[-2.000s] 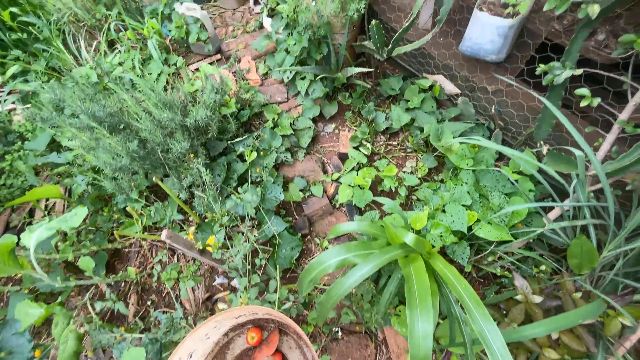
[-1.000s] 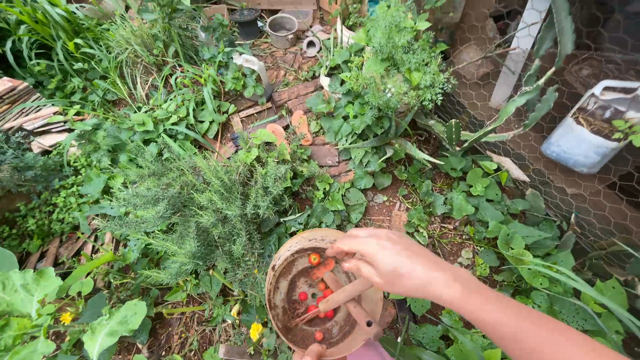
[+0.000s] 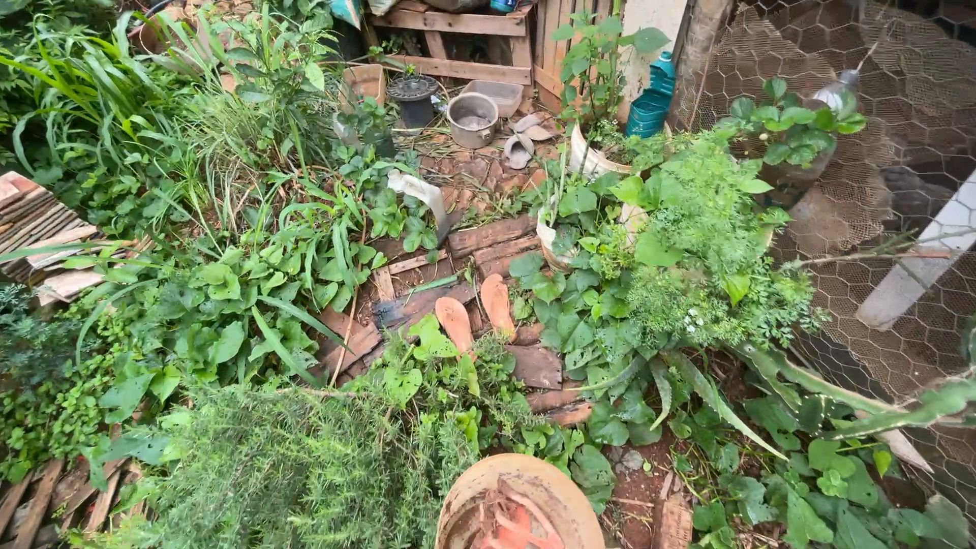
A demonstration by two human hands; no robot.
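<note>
A round tan container (image 3: 568, 488) with a dirt-stained rim shows at the bottom edge, cut off by the frame. Inside it lie blurred reddish-orange things (image 3: 522, 526) that I cannot make out clearly. Neither my left hand nor my right hand is visible, so what supports the container is hidden below the frame. Just beyond the container, a bushy rosemary-like plant (image 3: 320, 457) spreads to the left. Farther ahead, a pair of orange flip-flops (image 3: 476, 314) rests on the wooden boards of the path.
Boards (image 3: 492, 236) form a path between leafy plants. Wire mesh (image 3: 846, 335) and a spiny cactus (image 3: 808, 389) stand at the right. Stacked tiles or slats (image 3: 46, 229) lie at the left. A metal pot (image 3: 473, 120), a teal plastic bottle (image 3: 650, 99) and a wooden pallet (image 3: 457, 47) are farther back.
My right hand, over the container one second ago, has left the view, as have the fingers at its lower rim. The view has tilted up towards the pots and pallet.
</note>
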